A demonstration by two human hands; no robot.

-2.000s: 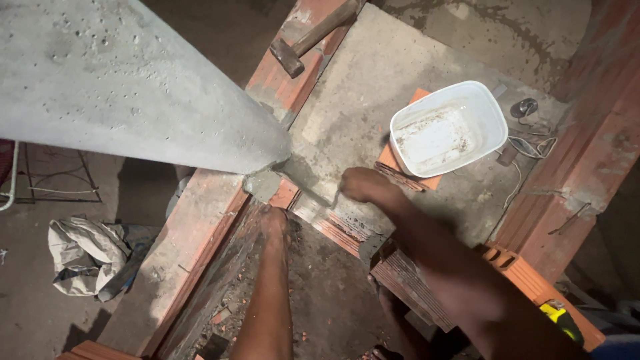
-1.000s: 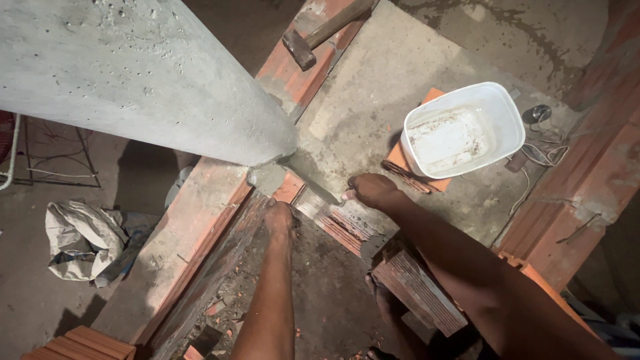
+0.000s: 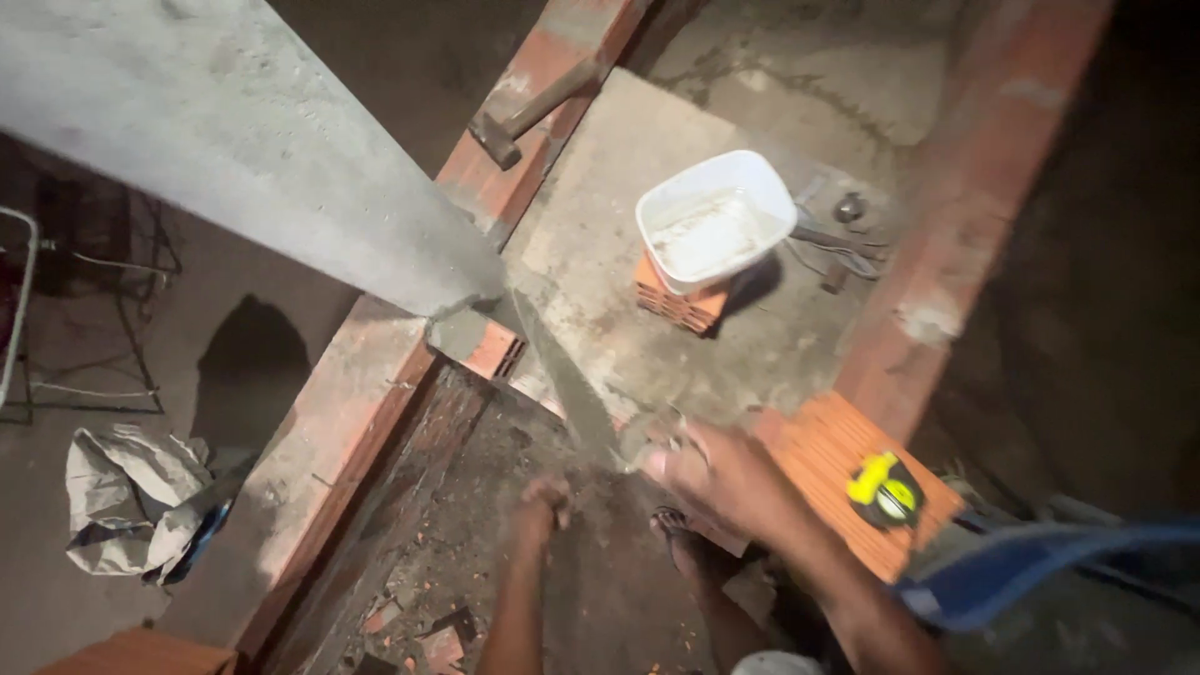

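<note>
My right hand [image 3: 689, 459] is closed around the handle of a trowel [image 3: 562, 375], whose long mortar-coated blade points up and left toward the foot of the grey concrete column [image 3: 281, 141]. Beside that foot, a short piece of hollow clay brick [image 3: 492, 349] sits with wet mortar [image 3: 457, 333] against it. My left hand [image 3: 547, 497] is blurred, below the brick piece and apart from it; its fingers look curled, and whether they hold anything is not clear. A white plastic tub [image 3: 717, 220] stands tilted on a hollow clay brick [image 3: 680, 295] on the concrete slab.
A hammer [image 3: 534, 112] lies on the brick wall top [image 3: 487, 178] beyond the column. A yellow and black tape measure [image 3: 886, 492] rests on an orange brick [image 3: 825, 459] at right. An empty-looking sack [image 3: 136, 502] lies at lower left. Brick rubble [image 3: 441, 647] and a foot [image 3: 675, 530] are below.
My left hand has come away from the brick piece and moved down. My right hand has shifted down and right with the trowel, whose blade shows more plainly now. The view has moved.
</note>
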